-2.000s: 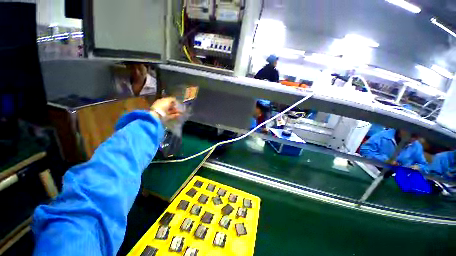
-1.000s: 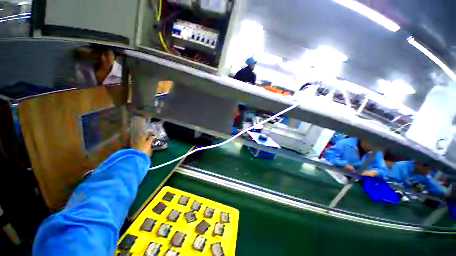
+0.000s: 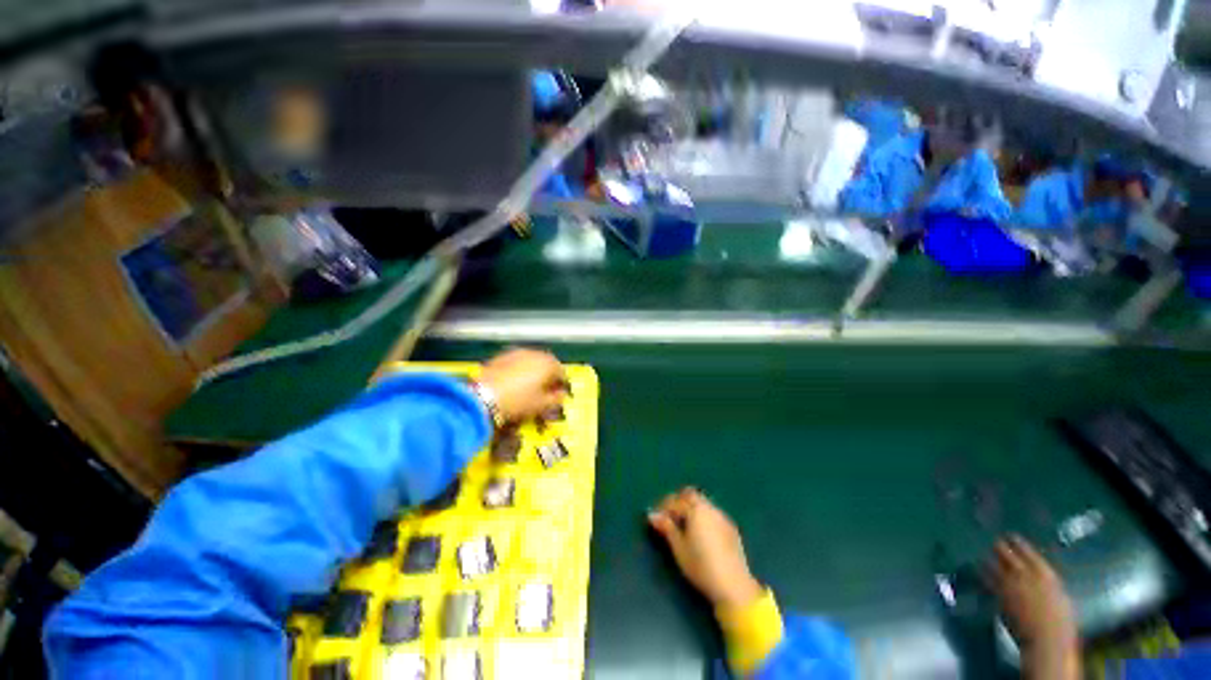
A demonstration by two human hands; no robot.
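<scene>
My left hand [image 3: 526, 385], in a blue sleeve, is over the far right part of the yellow parts tray [image 3: 579, 531]. Its fingers are bent down by a small dark module [image 3: 551, 454]; blur hides whether they grip one. More dark and pale-faced modules lie in rows in the tray, partly covered by my forearm. My right hand is not in view.
A neighbouring worker's hands, one with a yellow cuff [image 3: 752, 630], are right of the tray. Small dark parts and a black tray [image 3: 1149, 478] lie far right. A clear bag [image 3: 319, 253] and white cable [image 3: 445, 246] are at left, beyond the tray.
My left hand has left the clear bag and moved right and nearer, onto the tray. The view has swung down and right, bringing in the neighbour's hands and the black tray.
</scene>
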